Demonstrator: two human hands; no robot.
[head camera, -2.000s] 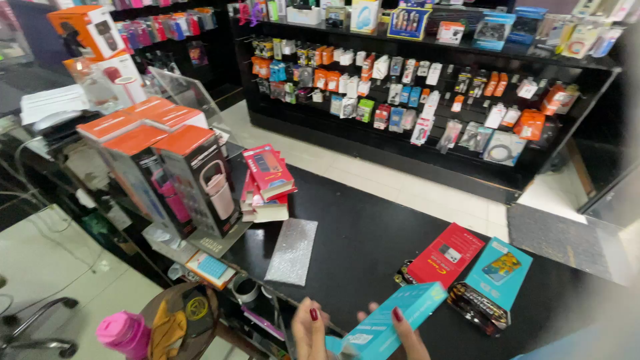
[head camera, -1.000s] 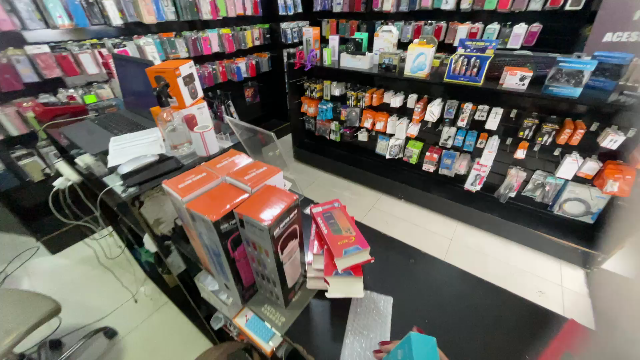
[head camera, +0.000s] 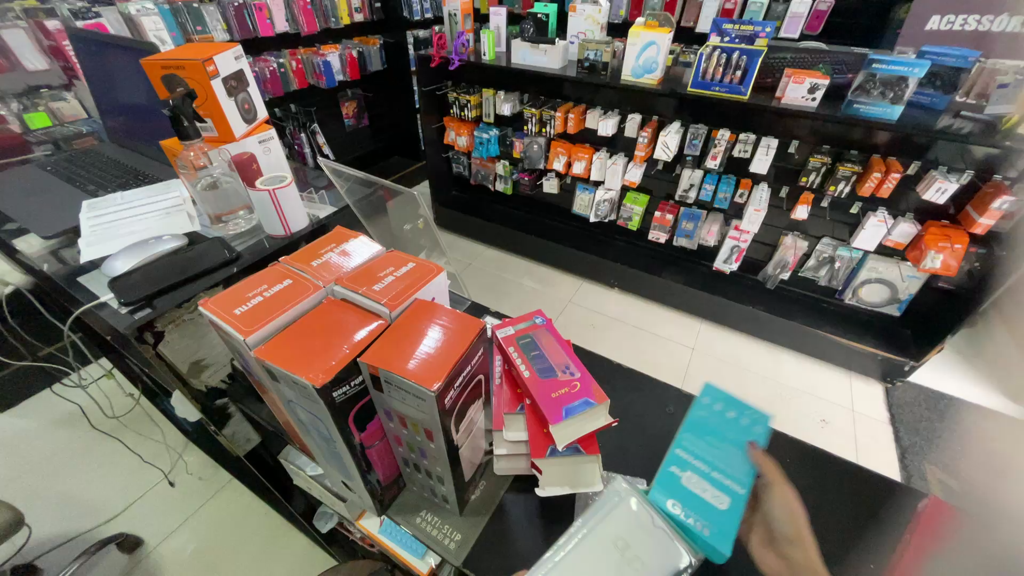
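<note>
My right hand (head camera: 780, 512) grips the right edge of a teal screen-protector box (head camera: 710, 472), held tilted over the black counter. Just left of and below that box, a clear-wrapped whitish item (head camera: 616, 540) overlaps its lower corner; what supports the item is cut off by the frame. Of my left hand (head camera: 522, 573), at most a sliver shows at the bottom edge. Opened pink and red phone-case boxes (head camera: 552, 376) lie in a loose stack on the counter. Bubble wrap (head camera: 612, 488) is partly hidden behind the wrapped item.
Several orange-topped bottle boxes (head camera: 428, 400) stand left of the stack, near a clear acrylic panel (head camera: 392, 216). Farther left are a spray bottle (head camera: 216, 188), a mouse (head camera: 144, 254), a black phone (head camera: 172, 270) and a laptop (head camera: 104, 120). A shelf unit (head camera: 640, 280) with hanging accessories stands beyond the tiled aisle.
The teal box, low at the bottom edge one second ago, is now raised and more visible in my right hand. The clear-wrapped item has come into view. The view has swung left since two seconds ago.
</note>
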